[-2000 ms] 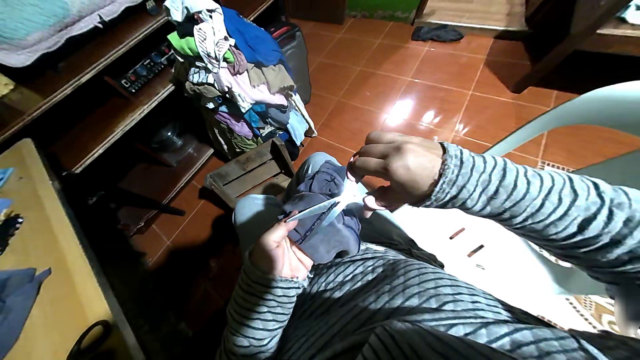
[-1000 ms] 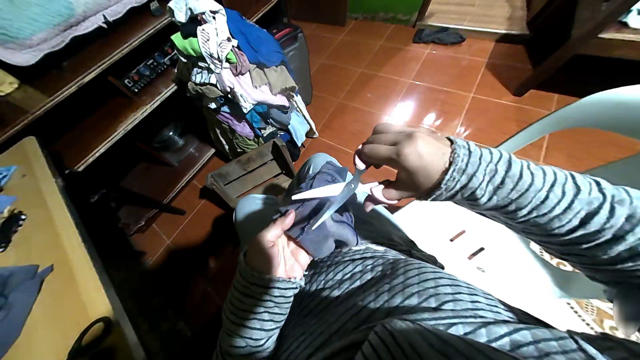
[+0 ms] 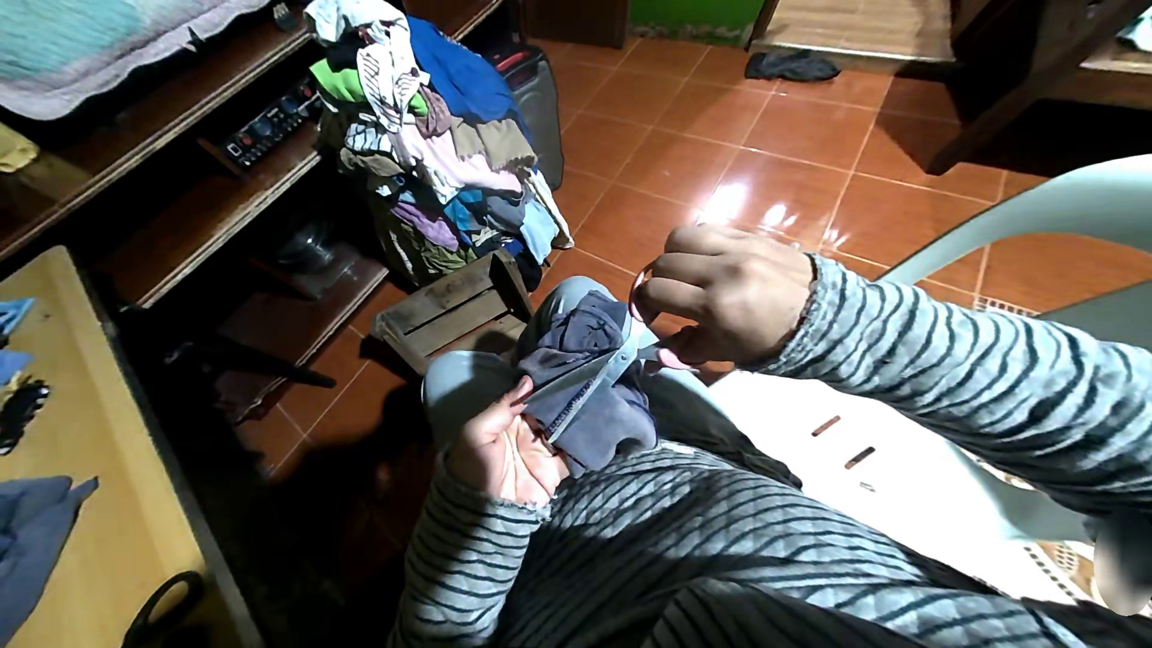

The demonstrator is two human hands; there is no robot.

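Observation:
My right hand (image 3: 724,292) grips the handles of a pair of scissors (image 3: 621,358); one loop shows at the fingers. The blades are parted and point down and left over a dark grey-purple cloth (image 3: 621,427) on my lap. Below the blade tips, my left hand (image 3: 513,445) lies palm up with its thumb on the cloth's edge, where a dark stitched seam runs along the blades. The cloth hides some of the left fingers, so its hold is only partly seen.
At left stands a wooden table (image 3: 99,396) with grey fabric (image 3: 40,549) and a black handle loop (image 3: 162,612). A wooden crate (image 3: 450,315) and a clothes heap (image 3: 450,153) lie ahead. A pale plastic chair (image 3: 1062,202) is at right.
The scissors have moved from above the cloth down and left, so their blades now lie across it near my left hand. They were parted more widely a second ago.

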